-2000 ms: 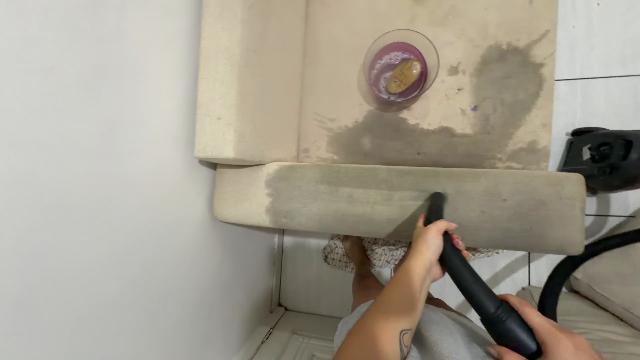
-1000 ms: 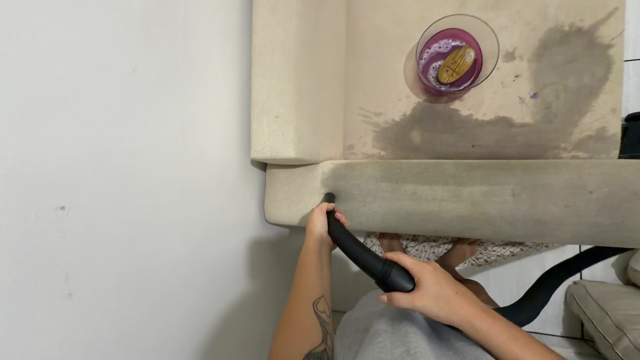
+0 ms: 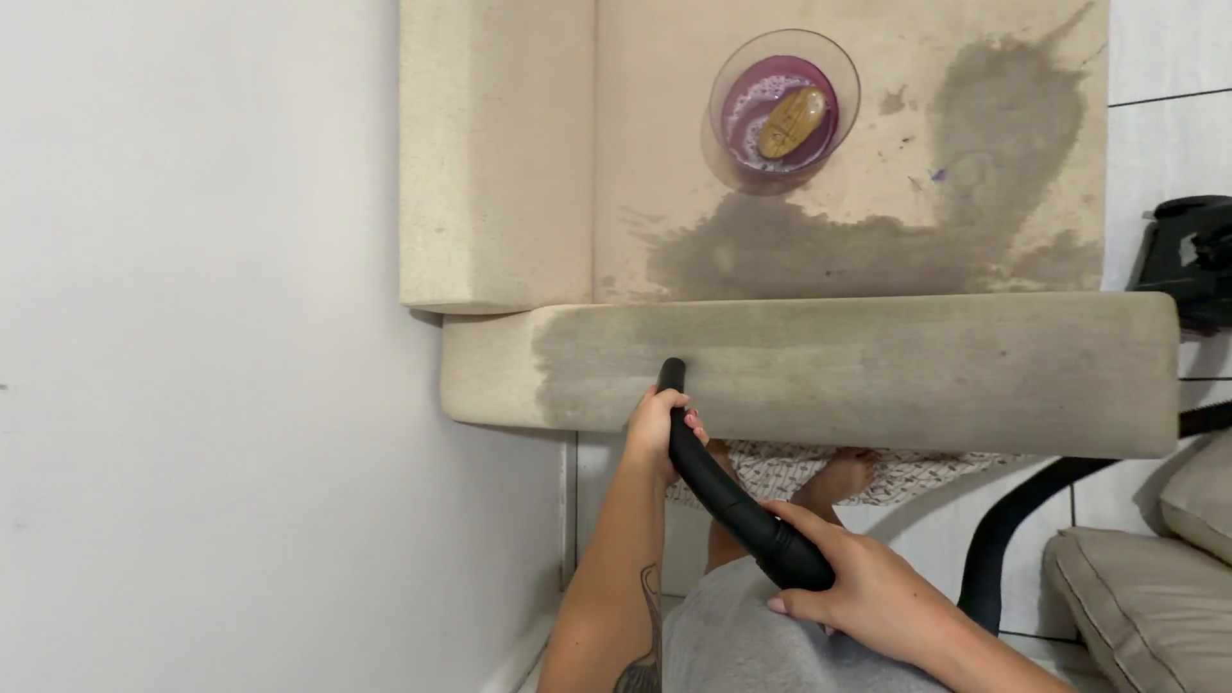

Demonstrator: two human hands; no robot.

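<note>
My left hand [image 3: 664,428] grips a black vacuum cleaner wand [image 3: 717,491] close to its tip, which rests on the damp, darkened fabric of the sofa's armrest [image 3: 914,375]. Around the wand's thicker lower end is my right hand [image 3: 852,577]. Beyond the armrest, on the beige sofa seat [image 3: 654,125], stands a clear bowl [image 3: 717,106] of purple, foamy liquid. A wooden-backed brush [image 3: 792,123] lies in it. Dark wet patches [image 3: 828,250] spread over the seat near the armrest and at the right.
A white wall [image 3: 212,289] borders the left side. A black vacuum cleaner body [image 3: 1193,260] is at the right edge, and its black hose [image 3: 996,539] curves over the tiled floor. Beige cushions [image 3: 1145,597] lie at lower right. A patterned cloth [image 3: 924,476] is on the floor by my feet.
Along the armrest, the wand tip went left towards its pale end, then came back right to the middle of the wet area. Both hands moved with it and kept hold.
</note>
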